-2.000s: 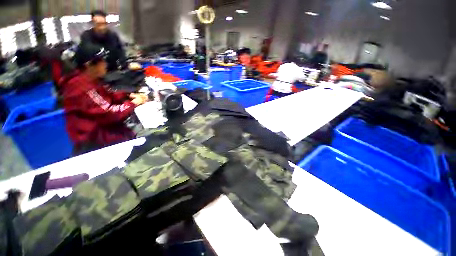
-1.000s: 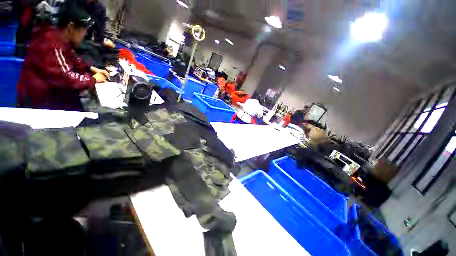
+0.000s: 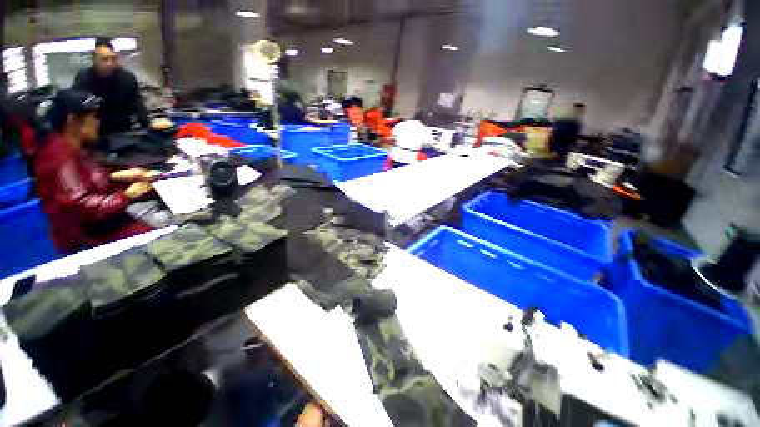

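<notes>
Stacks of camouflage cut panels (image 3: 196,246) with dark layers beneath lie in a row across the left table. A long camouflage strip (image 3: 404,367) runs from the heap down to the bottom edge. Blurred grey and dark parts (image 3: 517,367), perhaps the sewing machine, stand on the white table at lower right. A small blurred skin-toned patch (image 3: 312,415) is cut off by the bottom edge; it may be my left hand, and what it does cannot be told. My right hand is not in view.
Large blue crates (image 3: 533,279) stand behind the white table (image 3: 442,308). A person in a maroon jacket (image 3: 71,188) sits at a machine on the left, with another person (image 3: 108,87) standing behind. A further white table (image 3: 425,188) extends away.
The view has swung right and levelled from its tilt. The blurred machine-like parts and small dark pieces at lower right have come into view, as has the skin-toned patch below.
</notes>
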